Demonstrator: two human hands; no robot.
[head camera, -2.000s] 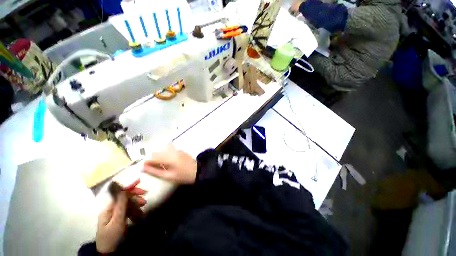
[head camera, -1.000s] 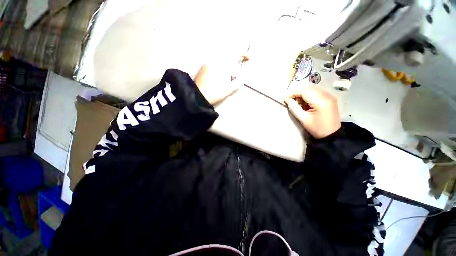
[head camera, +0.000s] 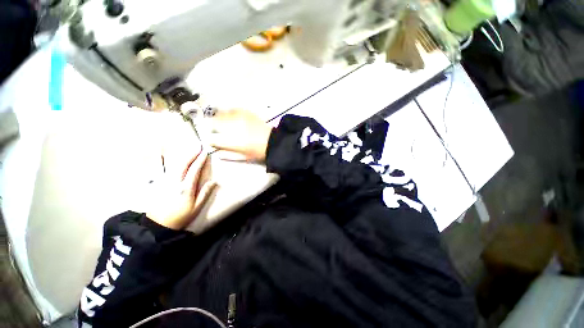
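A large pale garment panel (head camera: 77, 192) lies on the table in front of me and reaches under the head of the sewing machine (head camera: 224, 25). My left hand (head camera: 176, 195) rests on the panel, fingers pointing up toward the needle area. My right hand (head camera: 240, 133) lies on the cloth just right of the presser foot (head camera: 192, 114). The two hands' fingertips nearly meet in front of the foot. Glare washes out the cloth there, and I cannot tell whether either hand grips it. A short dark line shows on the panel left of my left hand.
Yellow-orange scissors handles (head camera: 266, 38) lie on the machine bed behind my right hand. A blue strip (head camera: 56, 80) is at the upper left. A brown piece (head camera: 410, 41) and a green object (head camera: 469, 14) are at the upper right. The table's edge runs at the right.
The view has swung back toward the machine. Both hands have moved from the panel's dark line in front of me up to the needle area, and the panel now reaches under the machine head.
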